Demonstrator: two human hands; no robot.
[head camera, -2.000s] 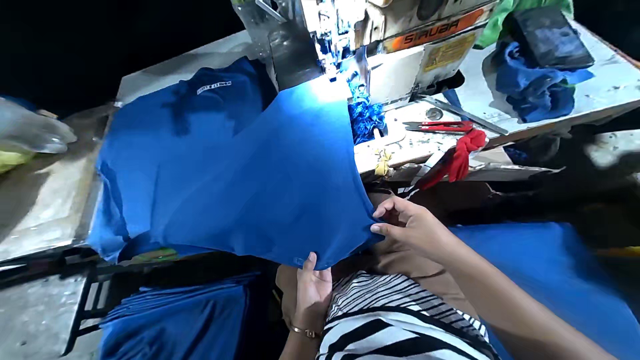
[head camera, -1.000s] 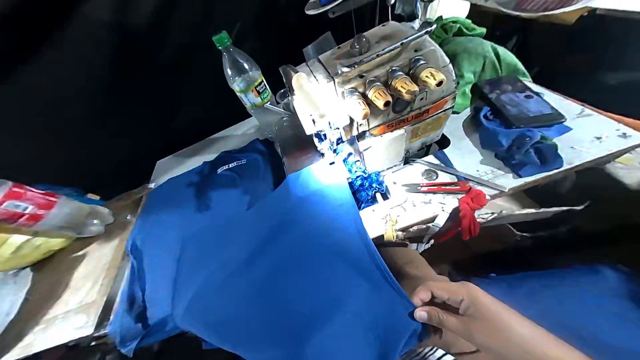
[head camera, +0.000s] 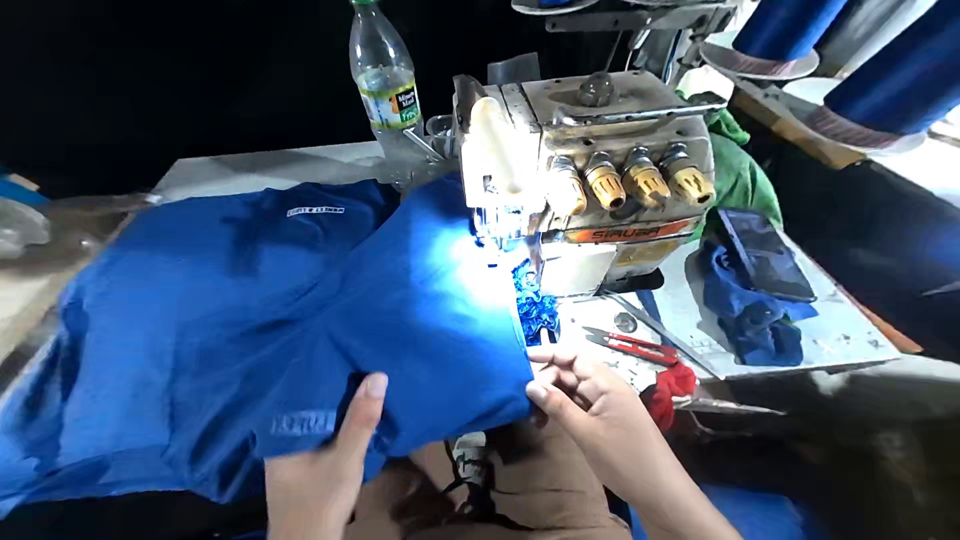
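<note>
Blue fabric, a garment (head camera: 225, 300) with a small printed patch, spreads over the table's left side, and its right edge runs up to the lit needle area of a Siruba overlock sewing machine (head camera: 585, 150). With thumb and fingers my right hand (head camera: 581, 397) pinches that edge just below the machine. My left hand (head camera: 337, 450) holds the lower part of the cloth, thumb on top and fingers hidden beneath. Curled blue trimmings (head camera: 536, 304) hang beside the needle area. Red-handled thread snips (head camera: 634, 346) lie right of them, next to a red cloth scrap (head camera: 667, 394).
A plastic bottle (head camera: 386, 82) stands behind the garment, left of the machine. On the right, a dark phone (head camera: 765, 255) rests on a blue cloth scrap (head camera: 750, 315), near a green cloth (head camera: 742, 180). Large blue thread cones (head camera: 900, 67) stand at the upper right.
The view has tilted up toward the machine. My right hand has moved along the fabric edge nearer the needle area. My left hand, not visible one second ago, is on the cloth again.
</note>
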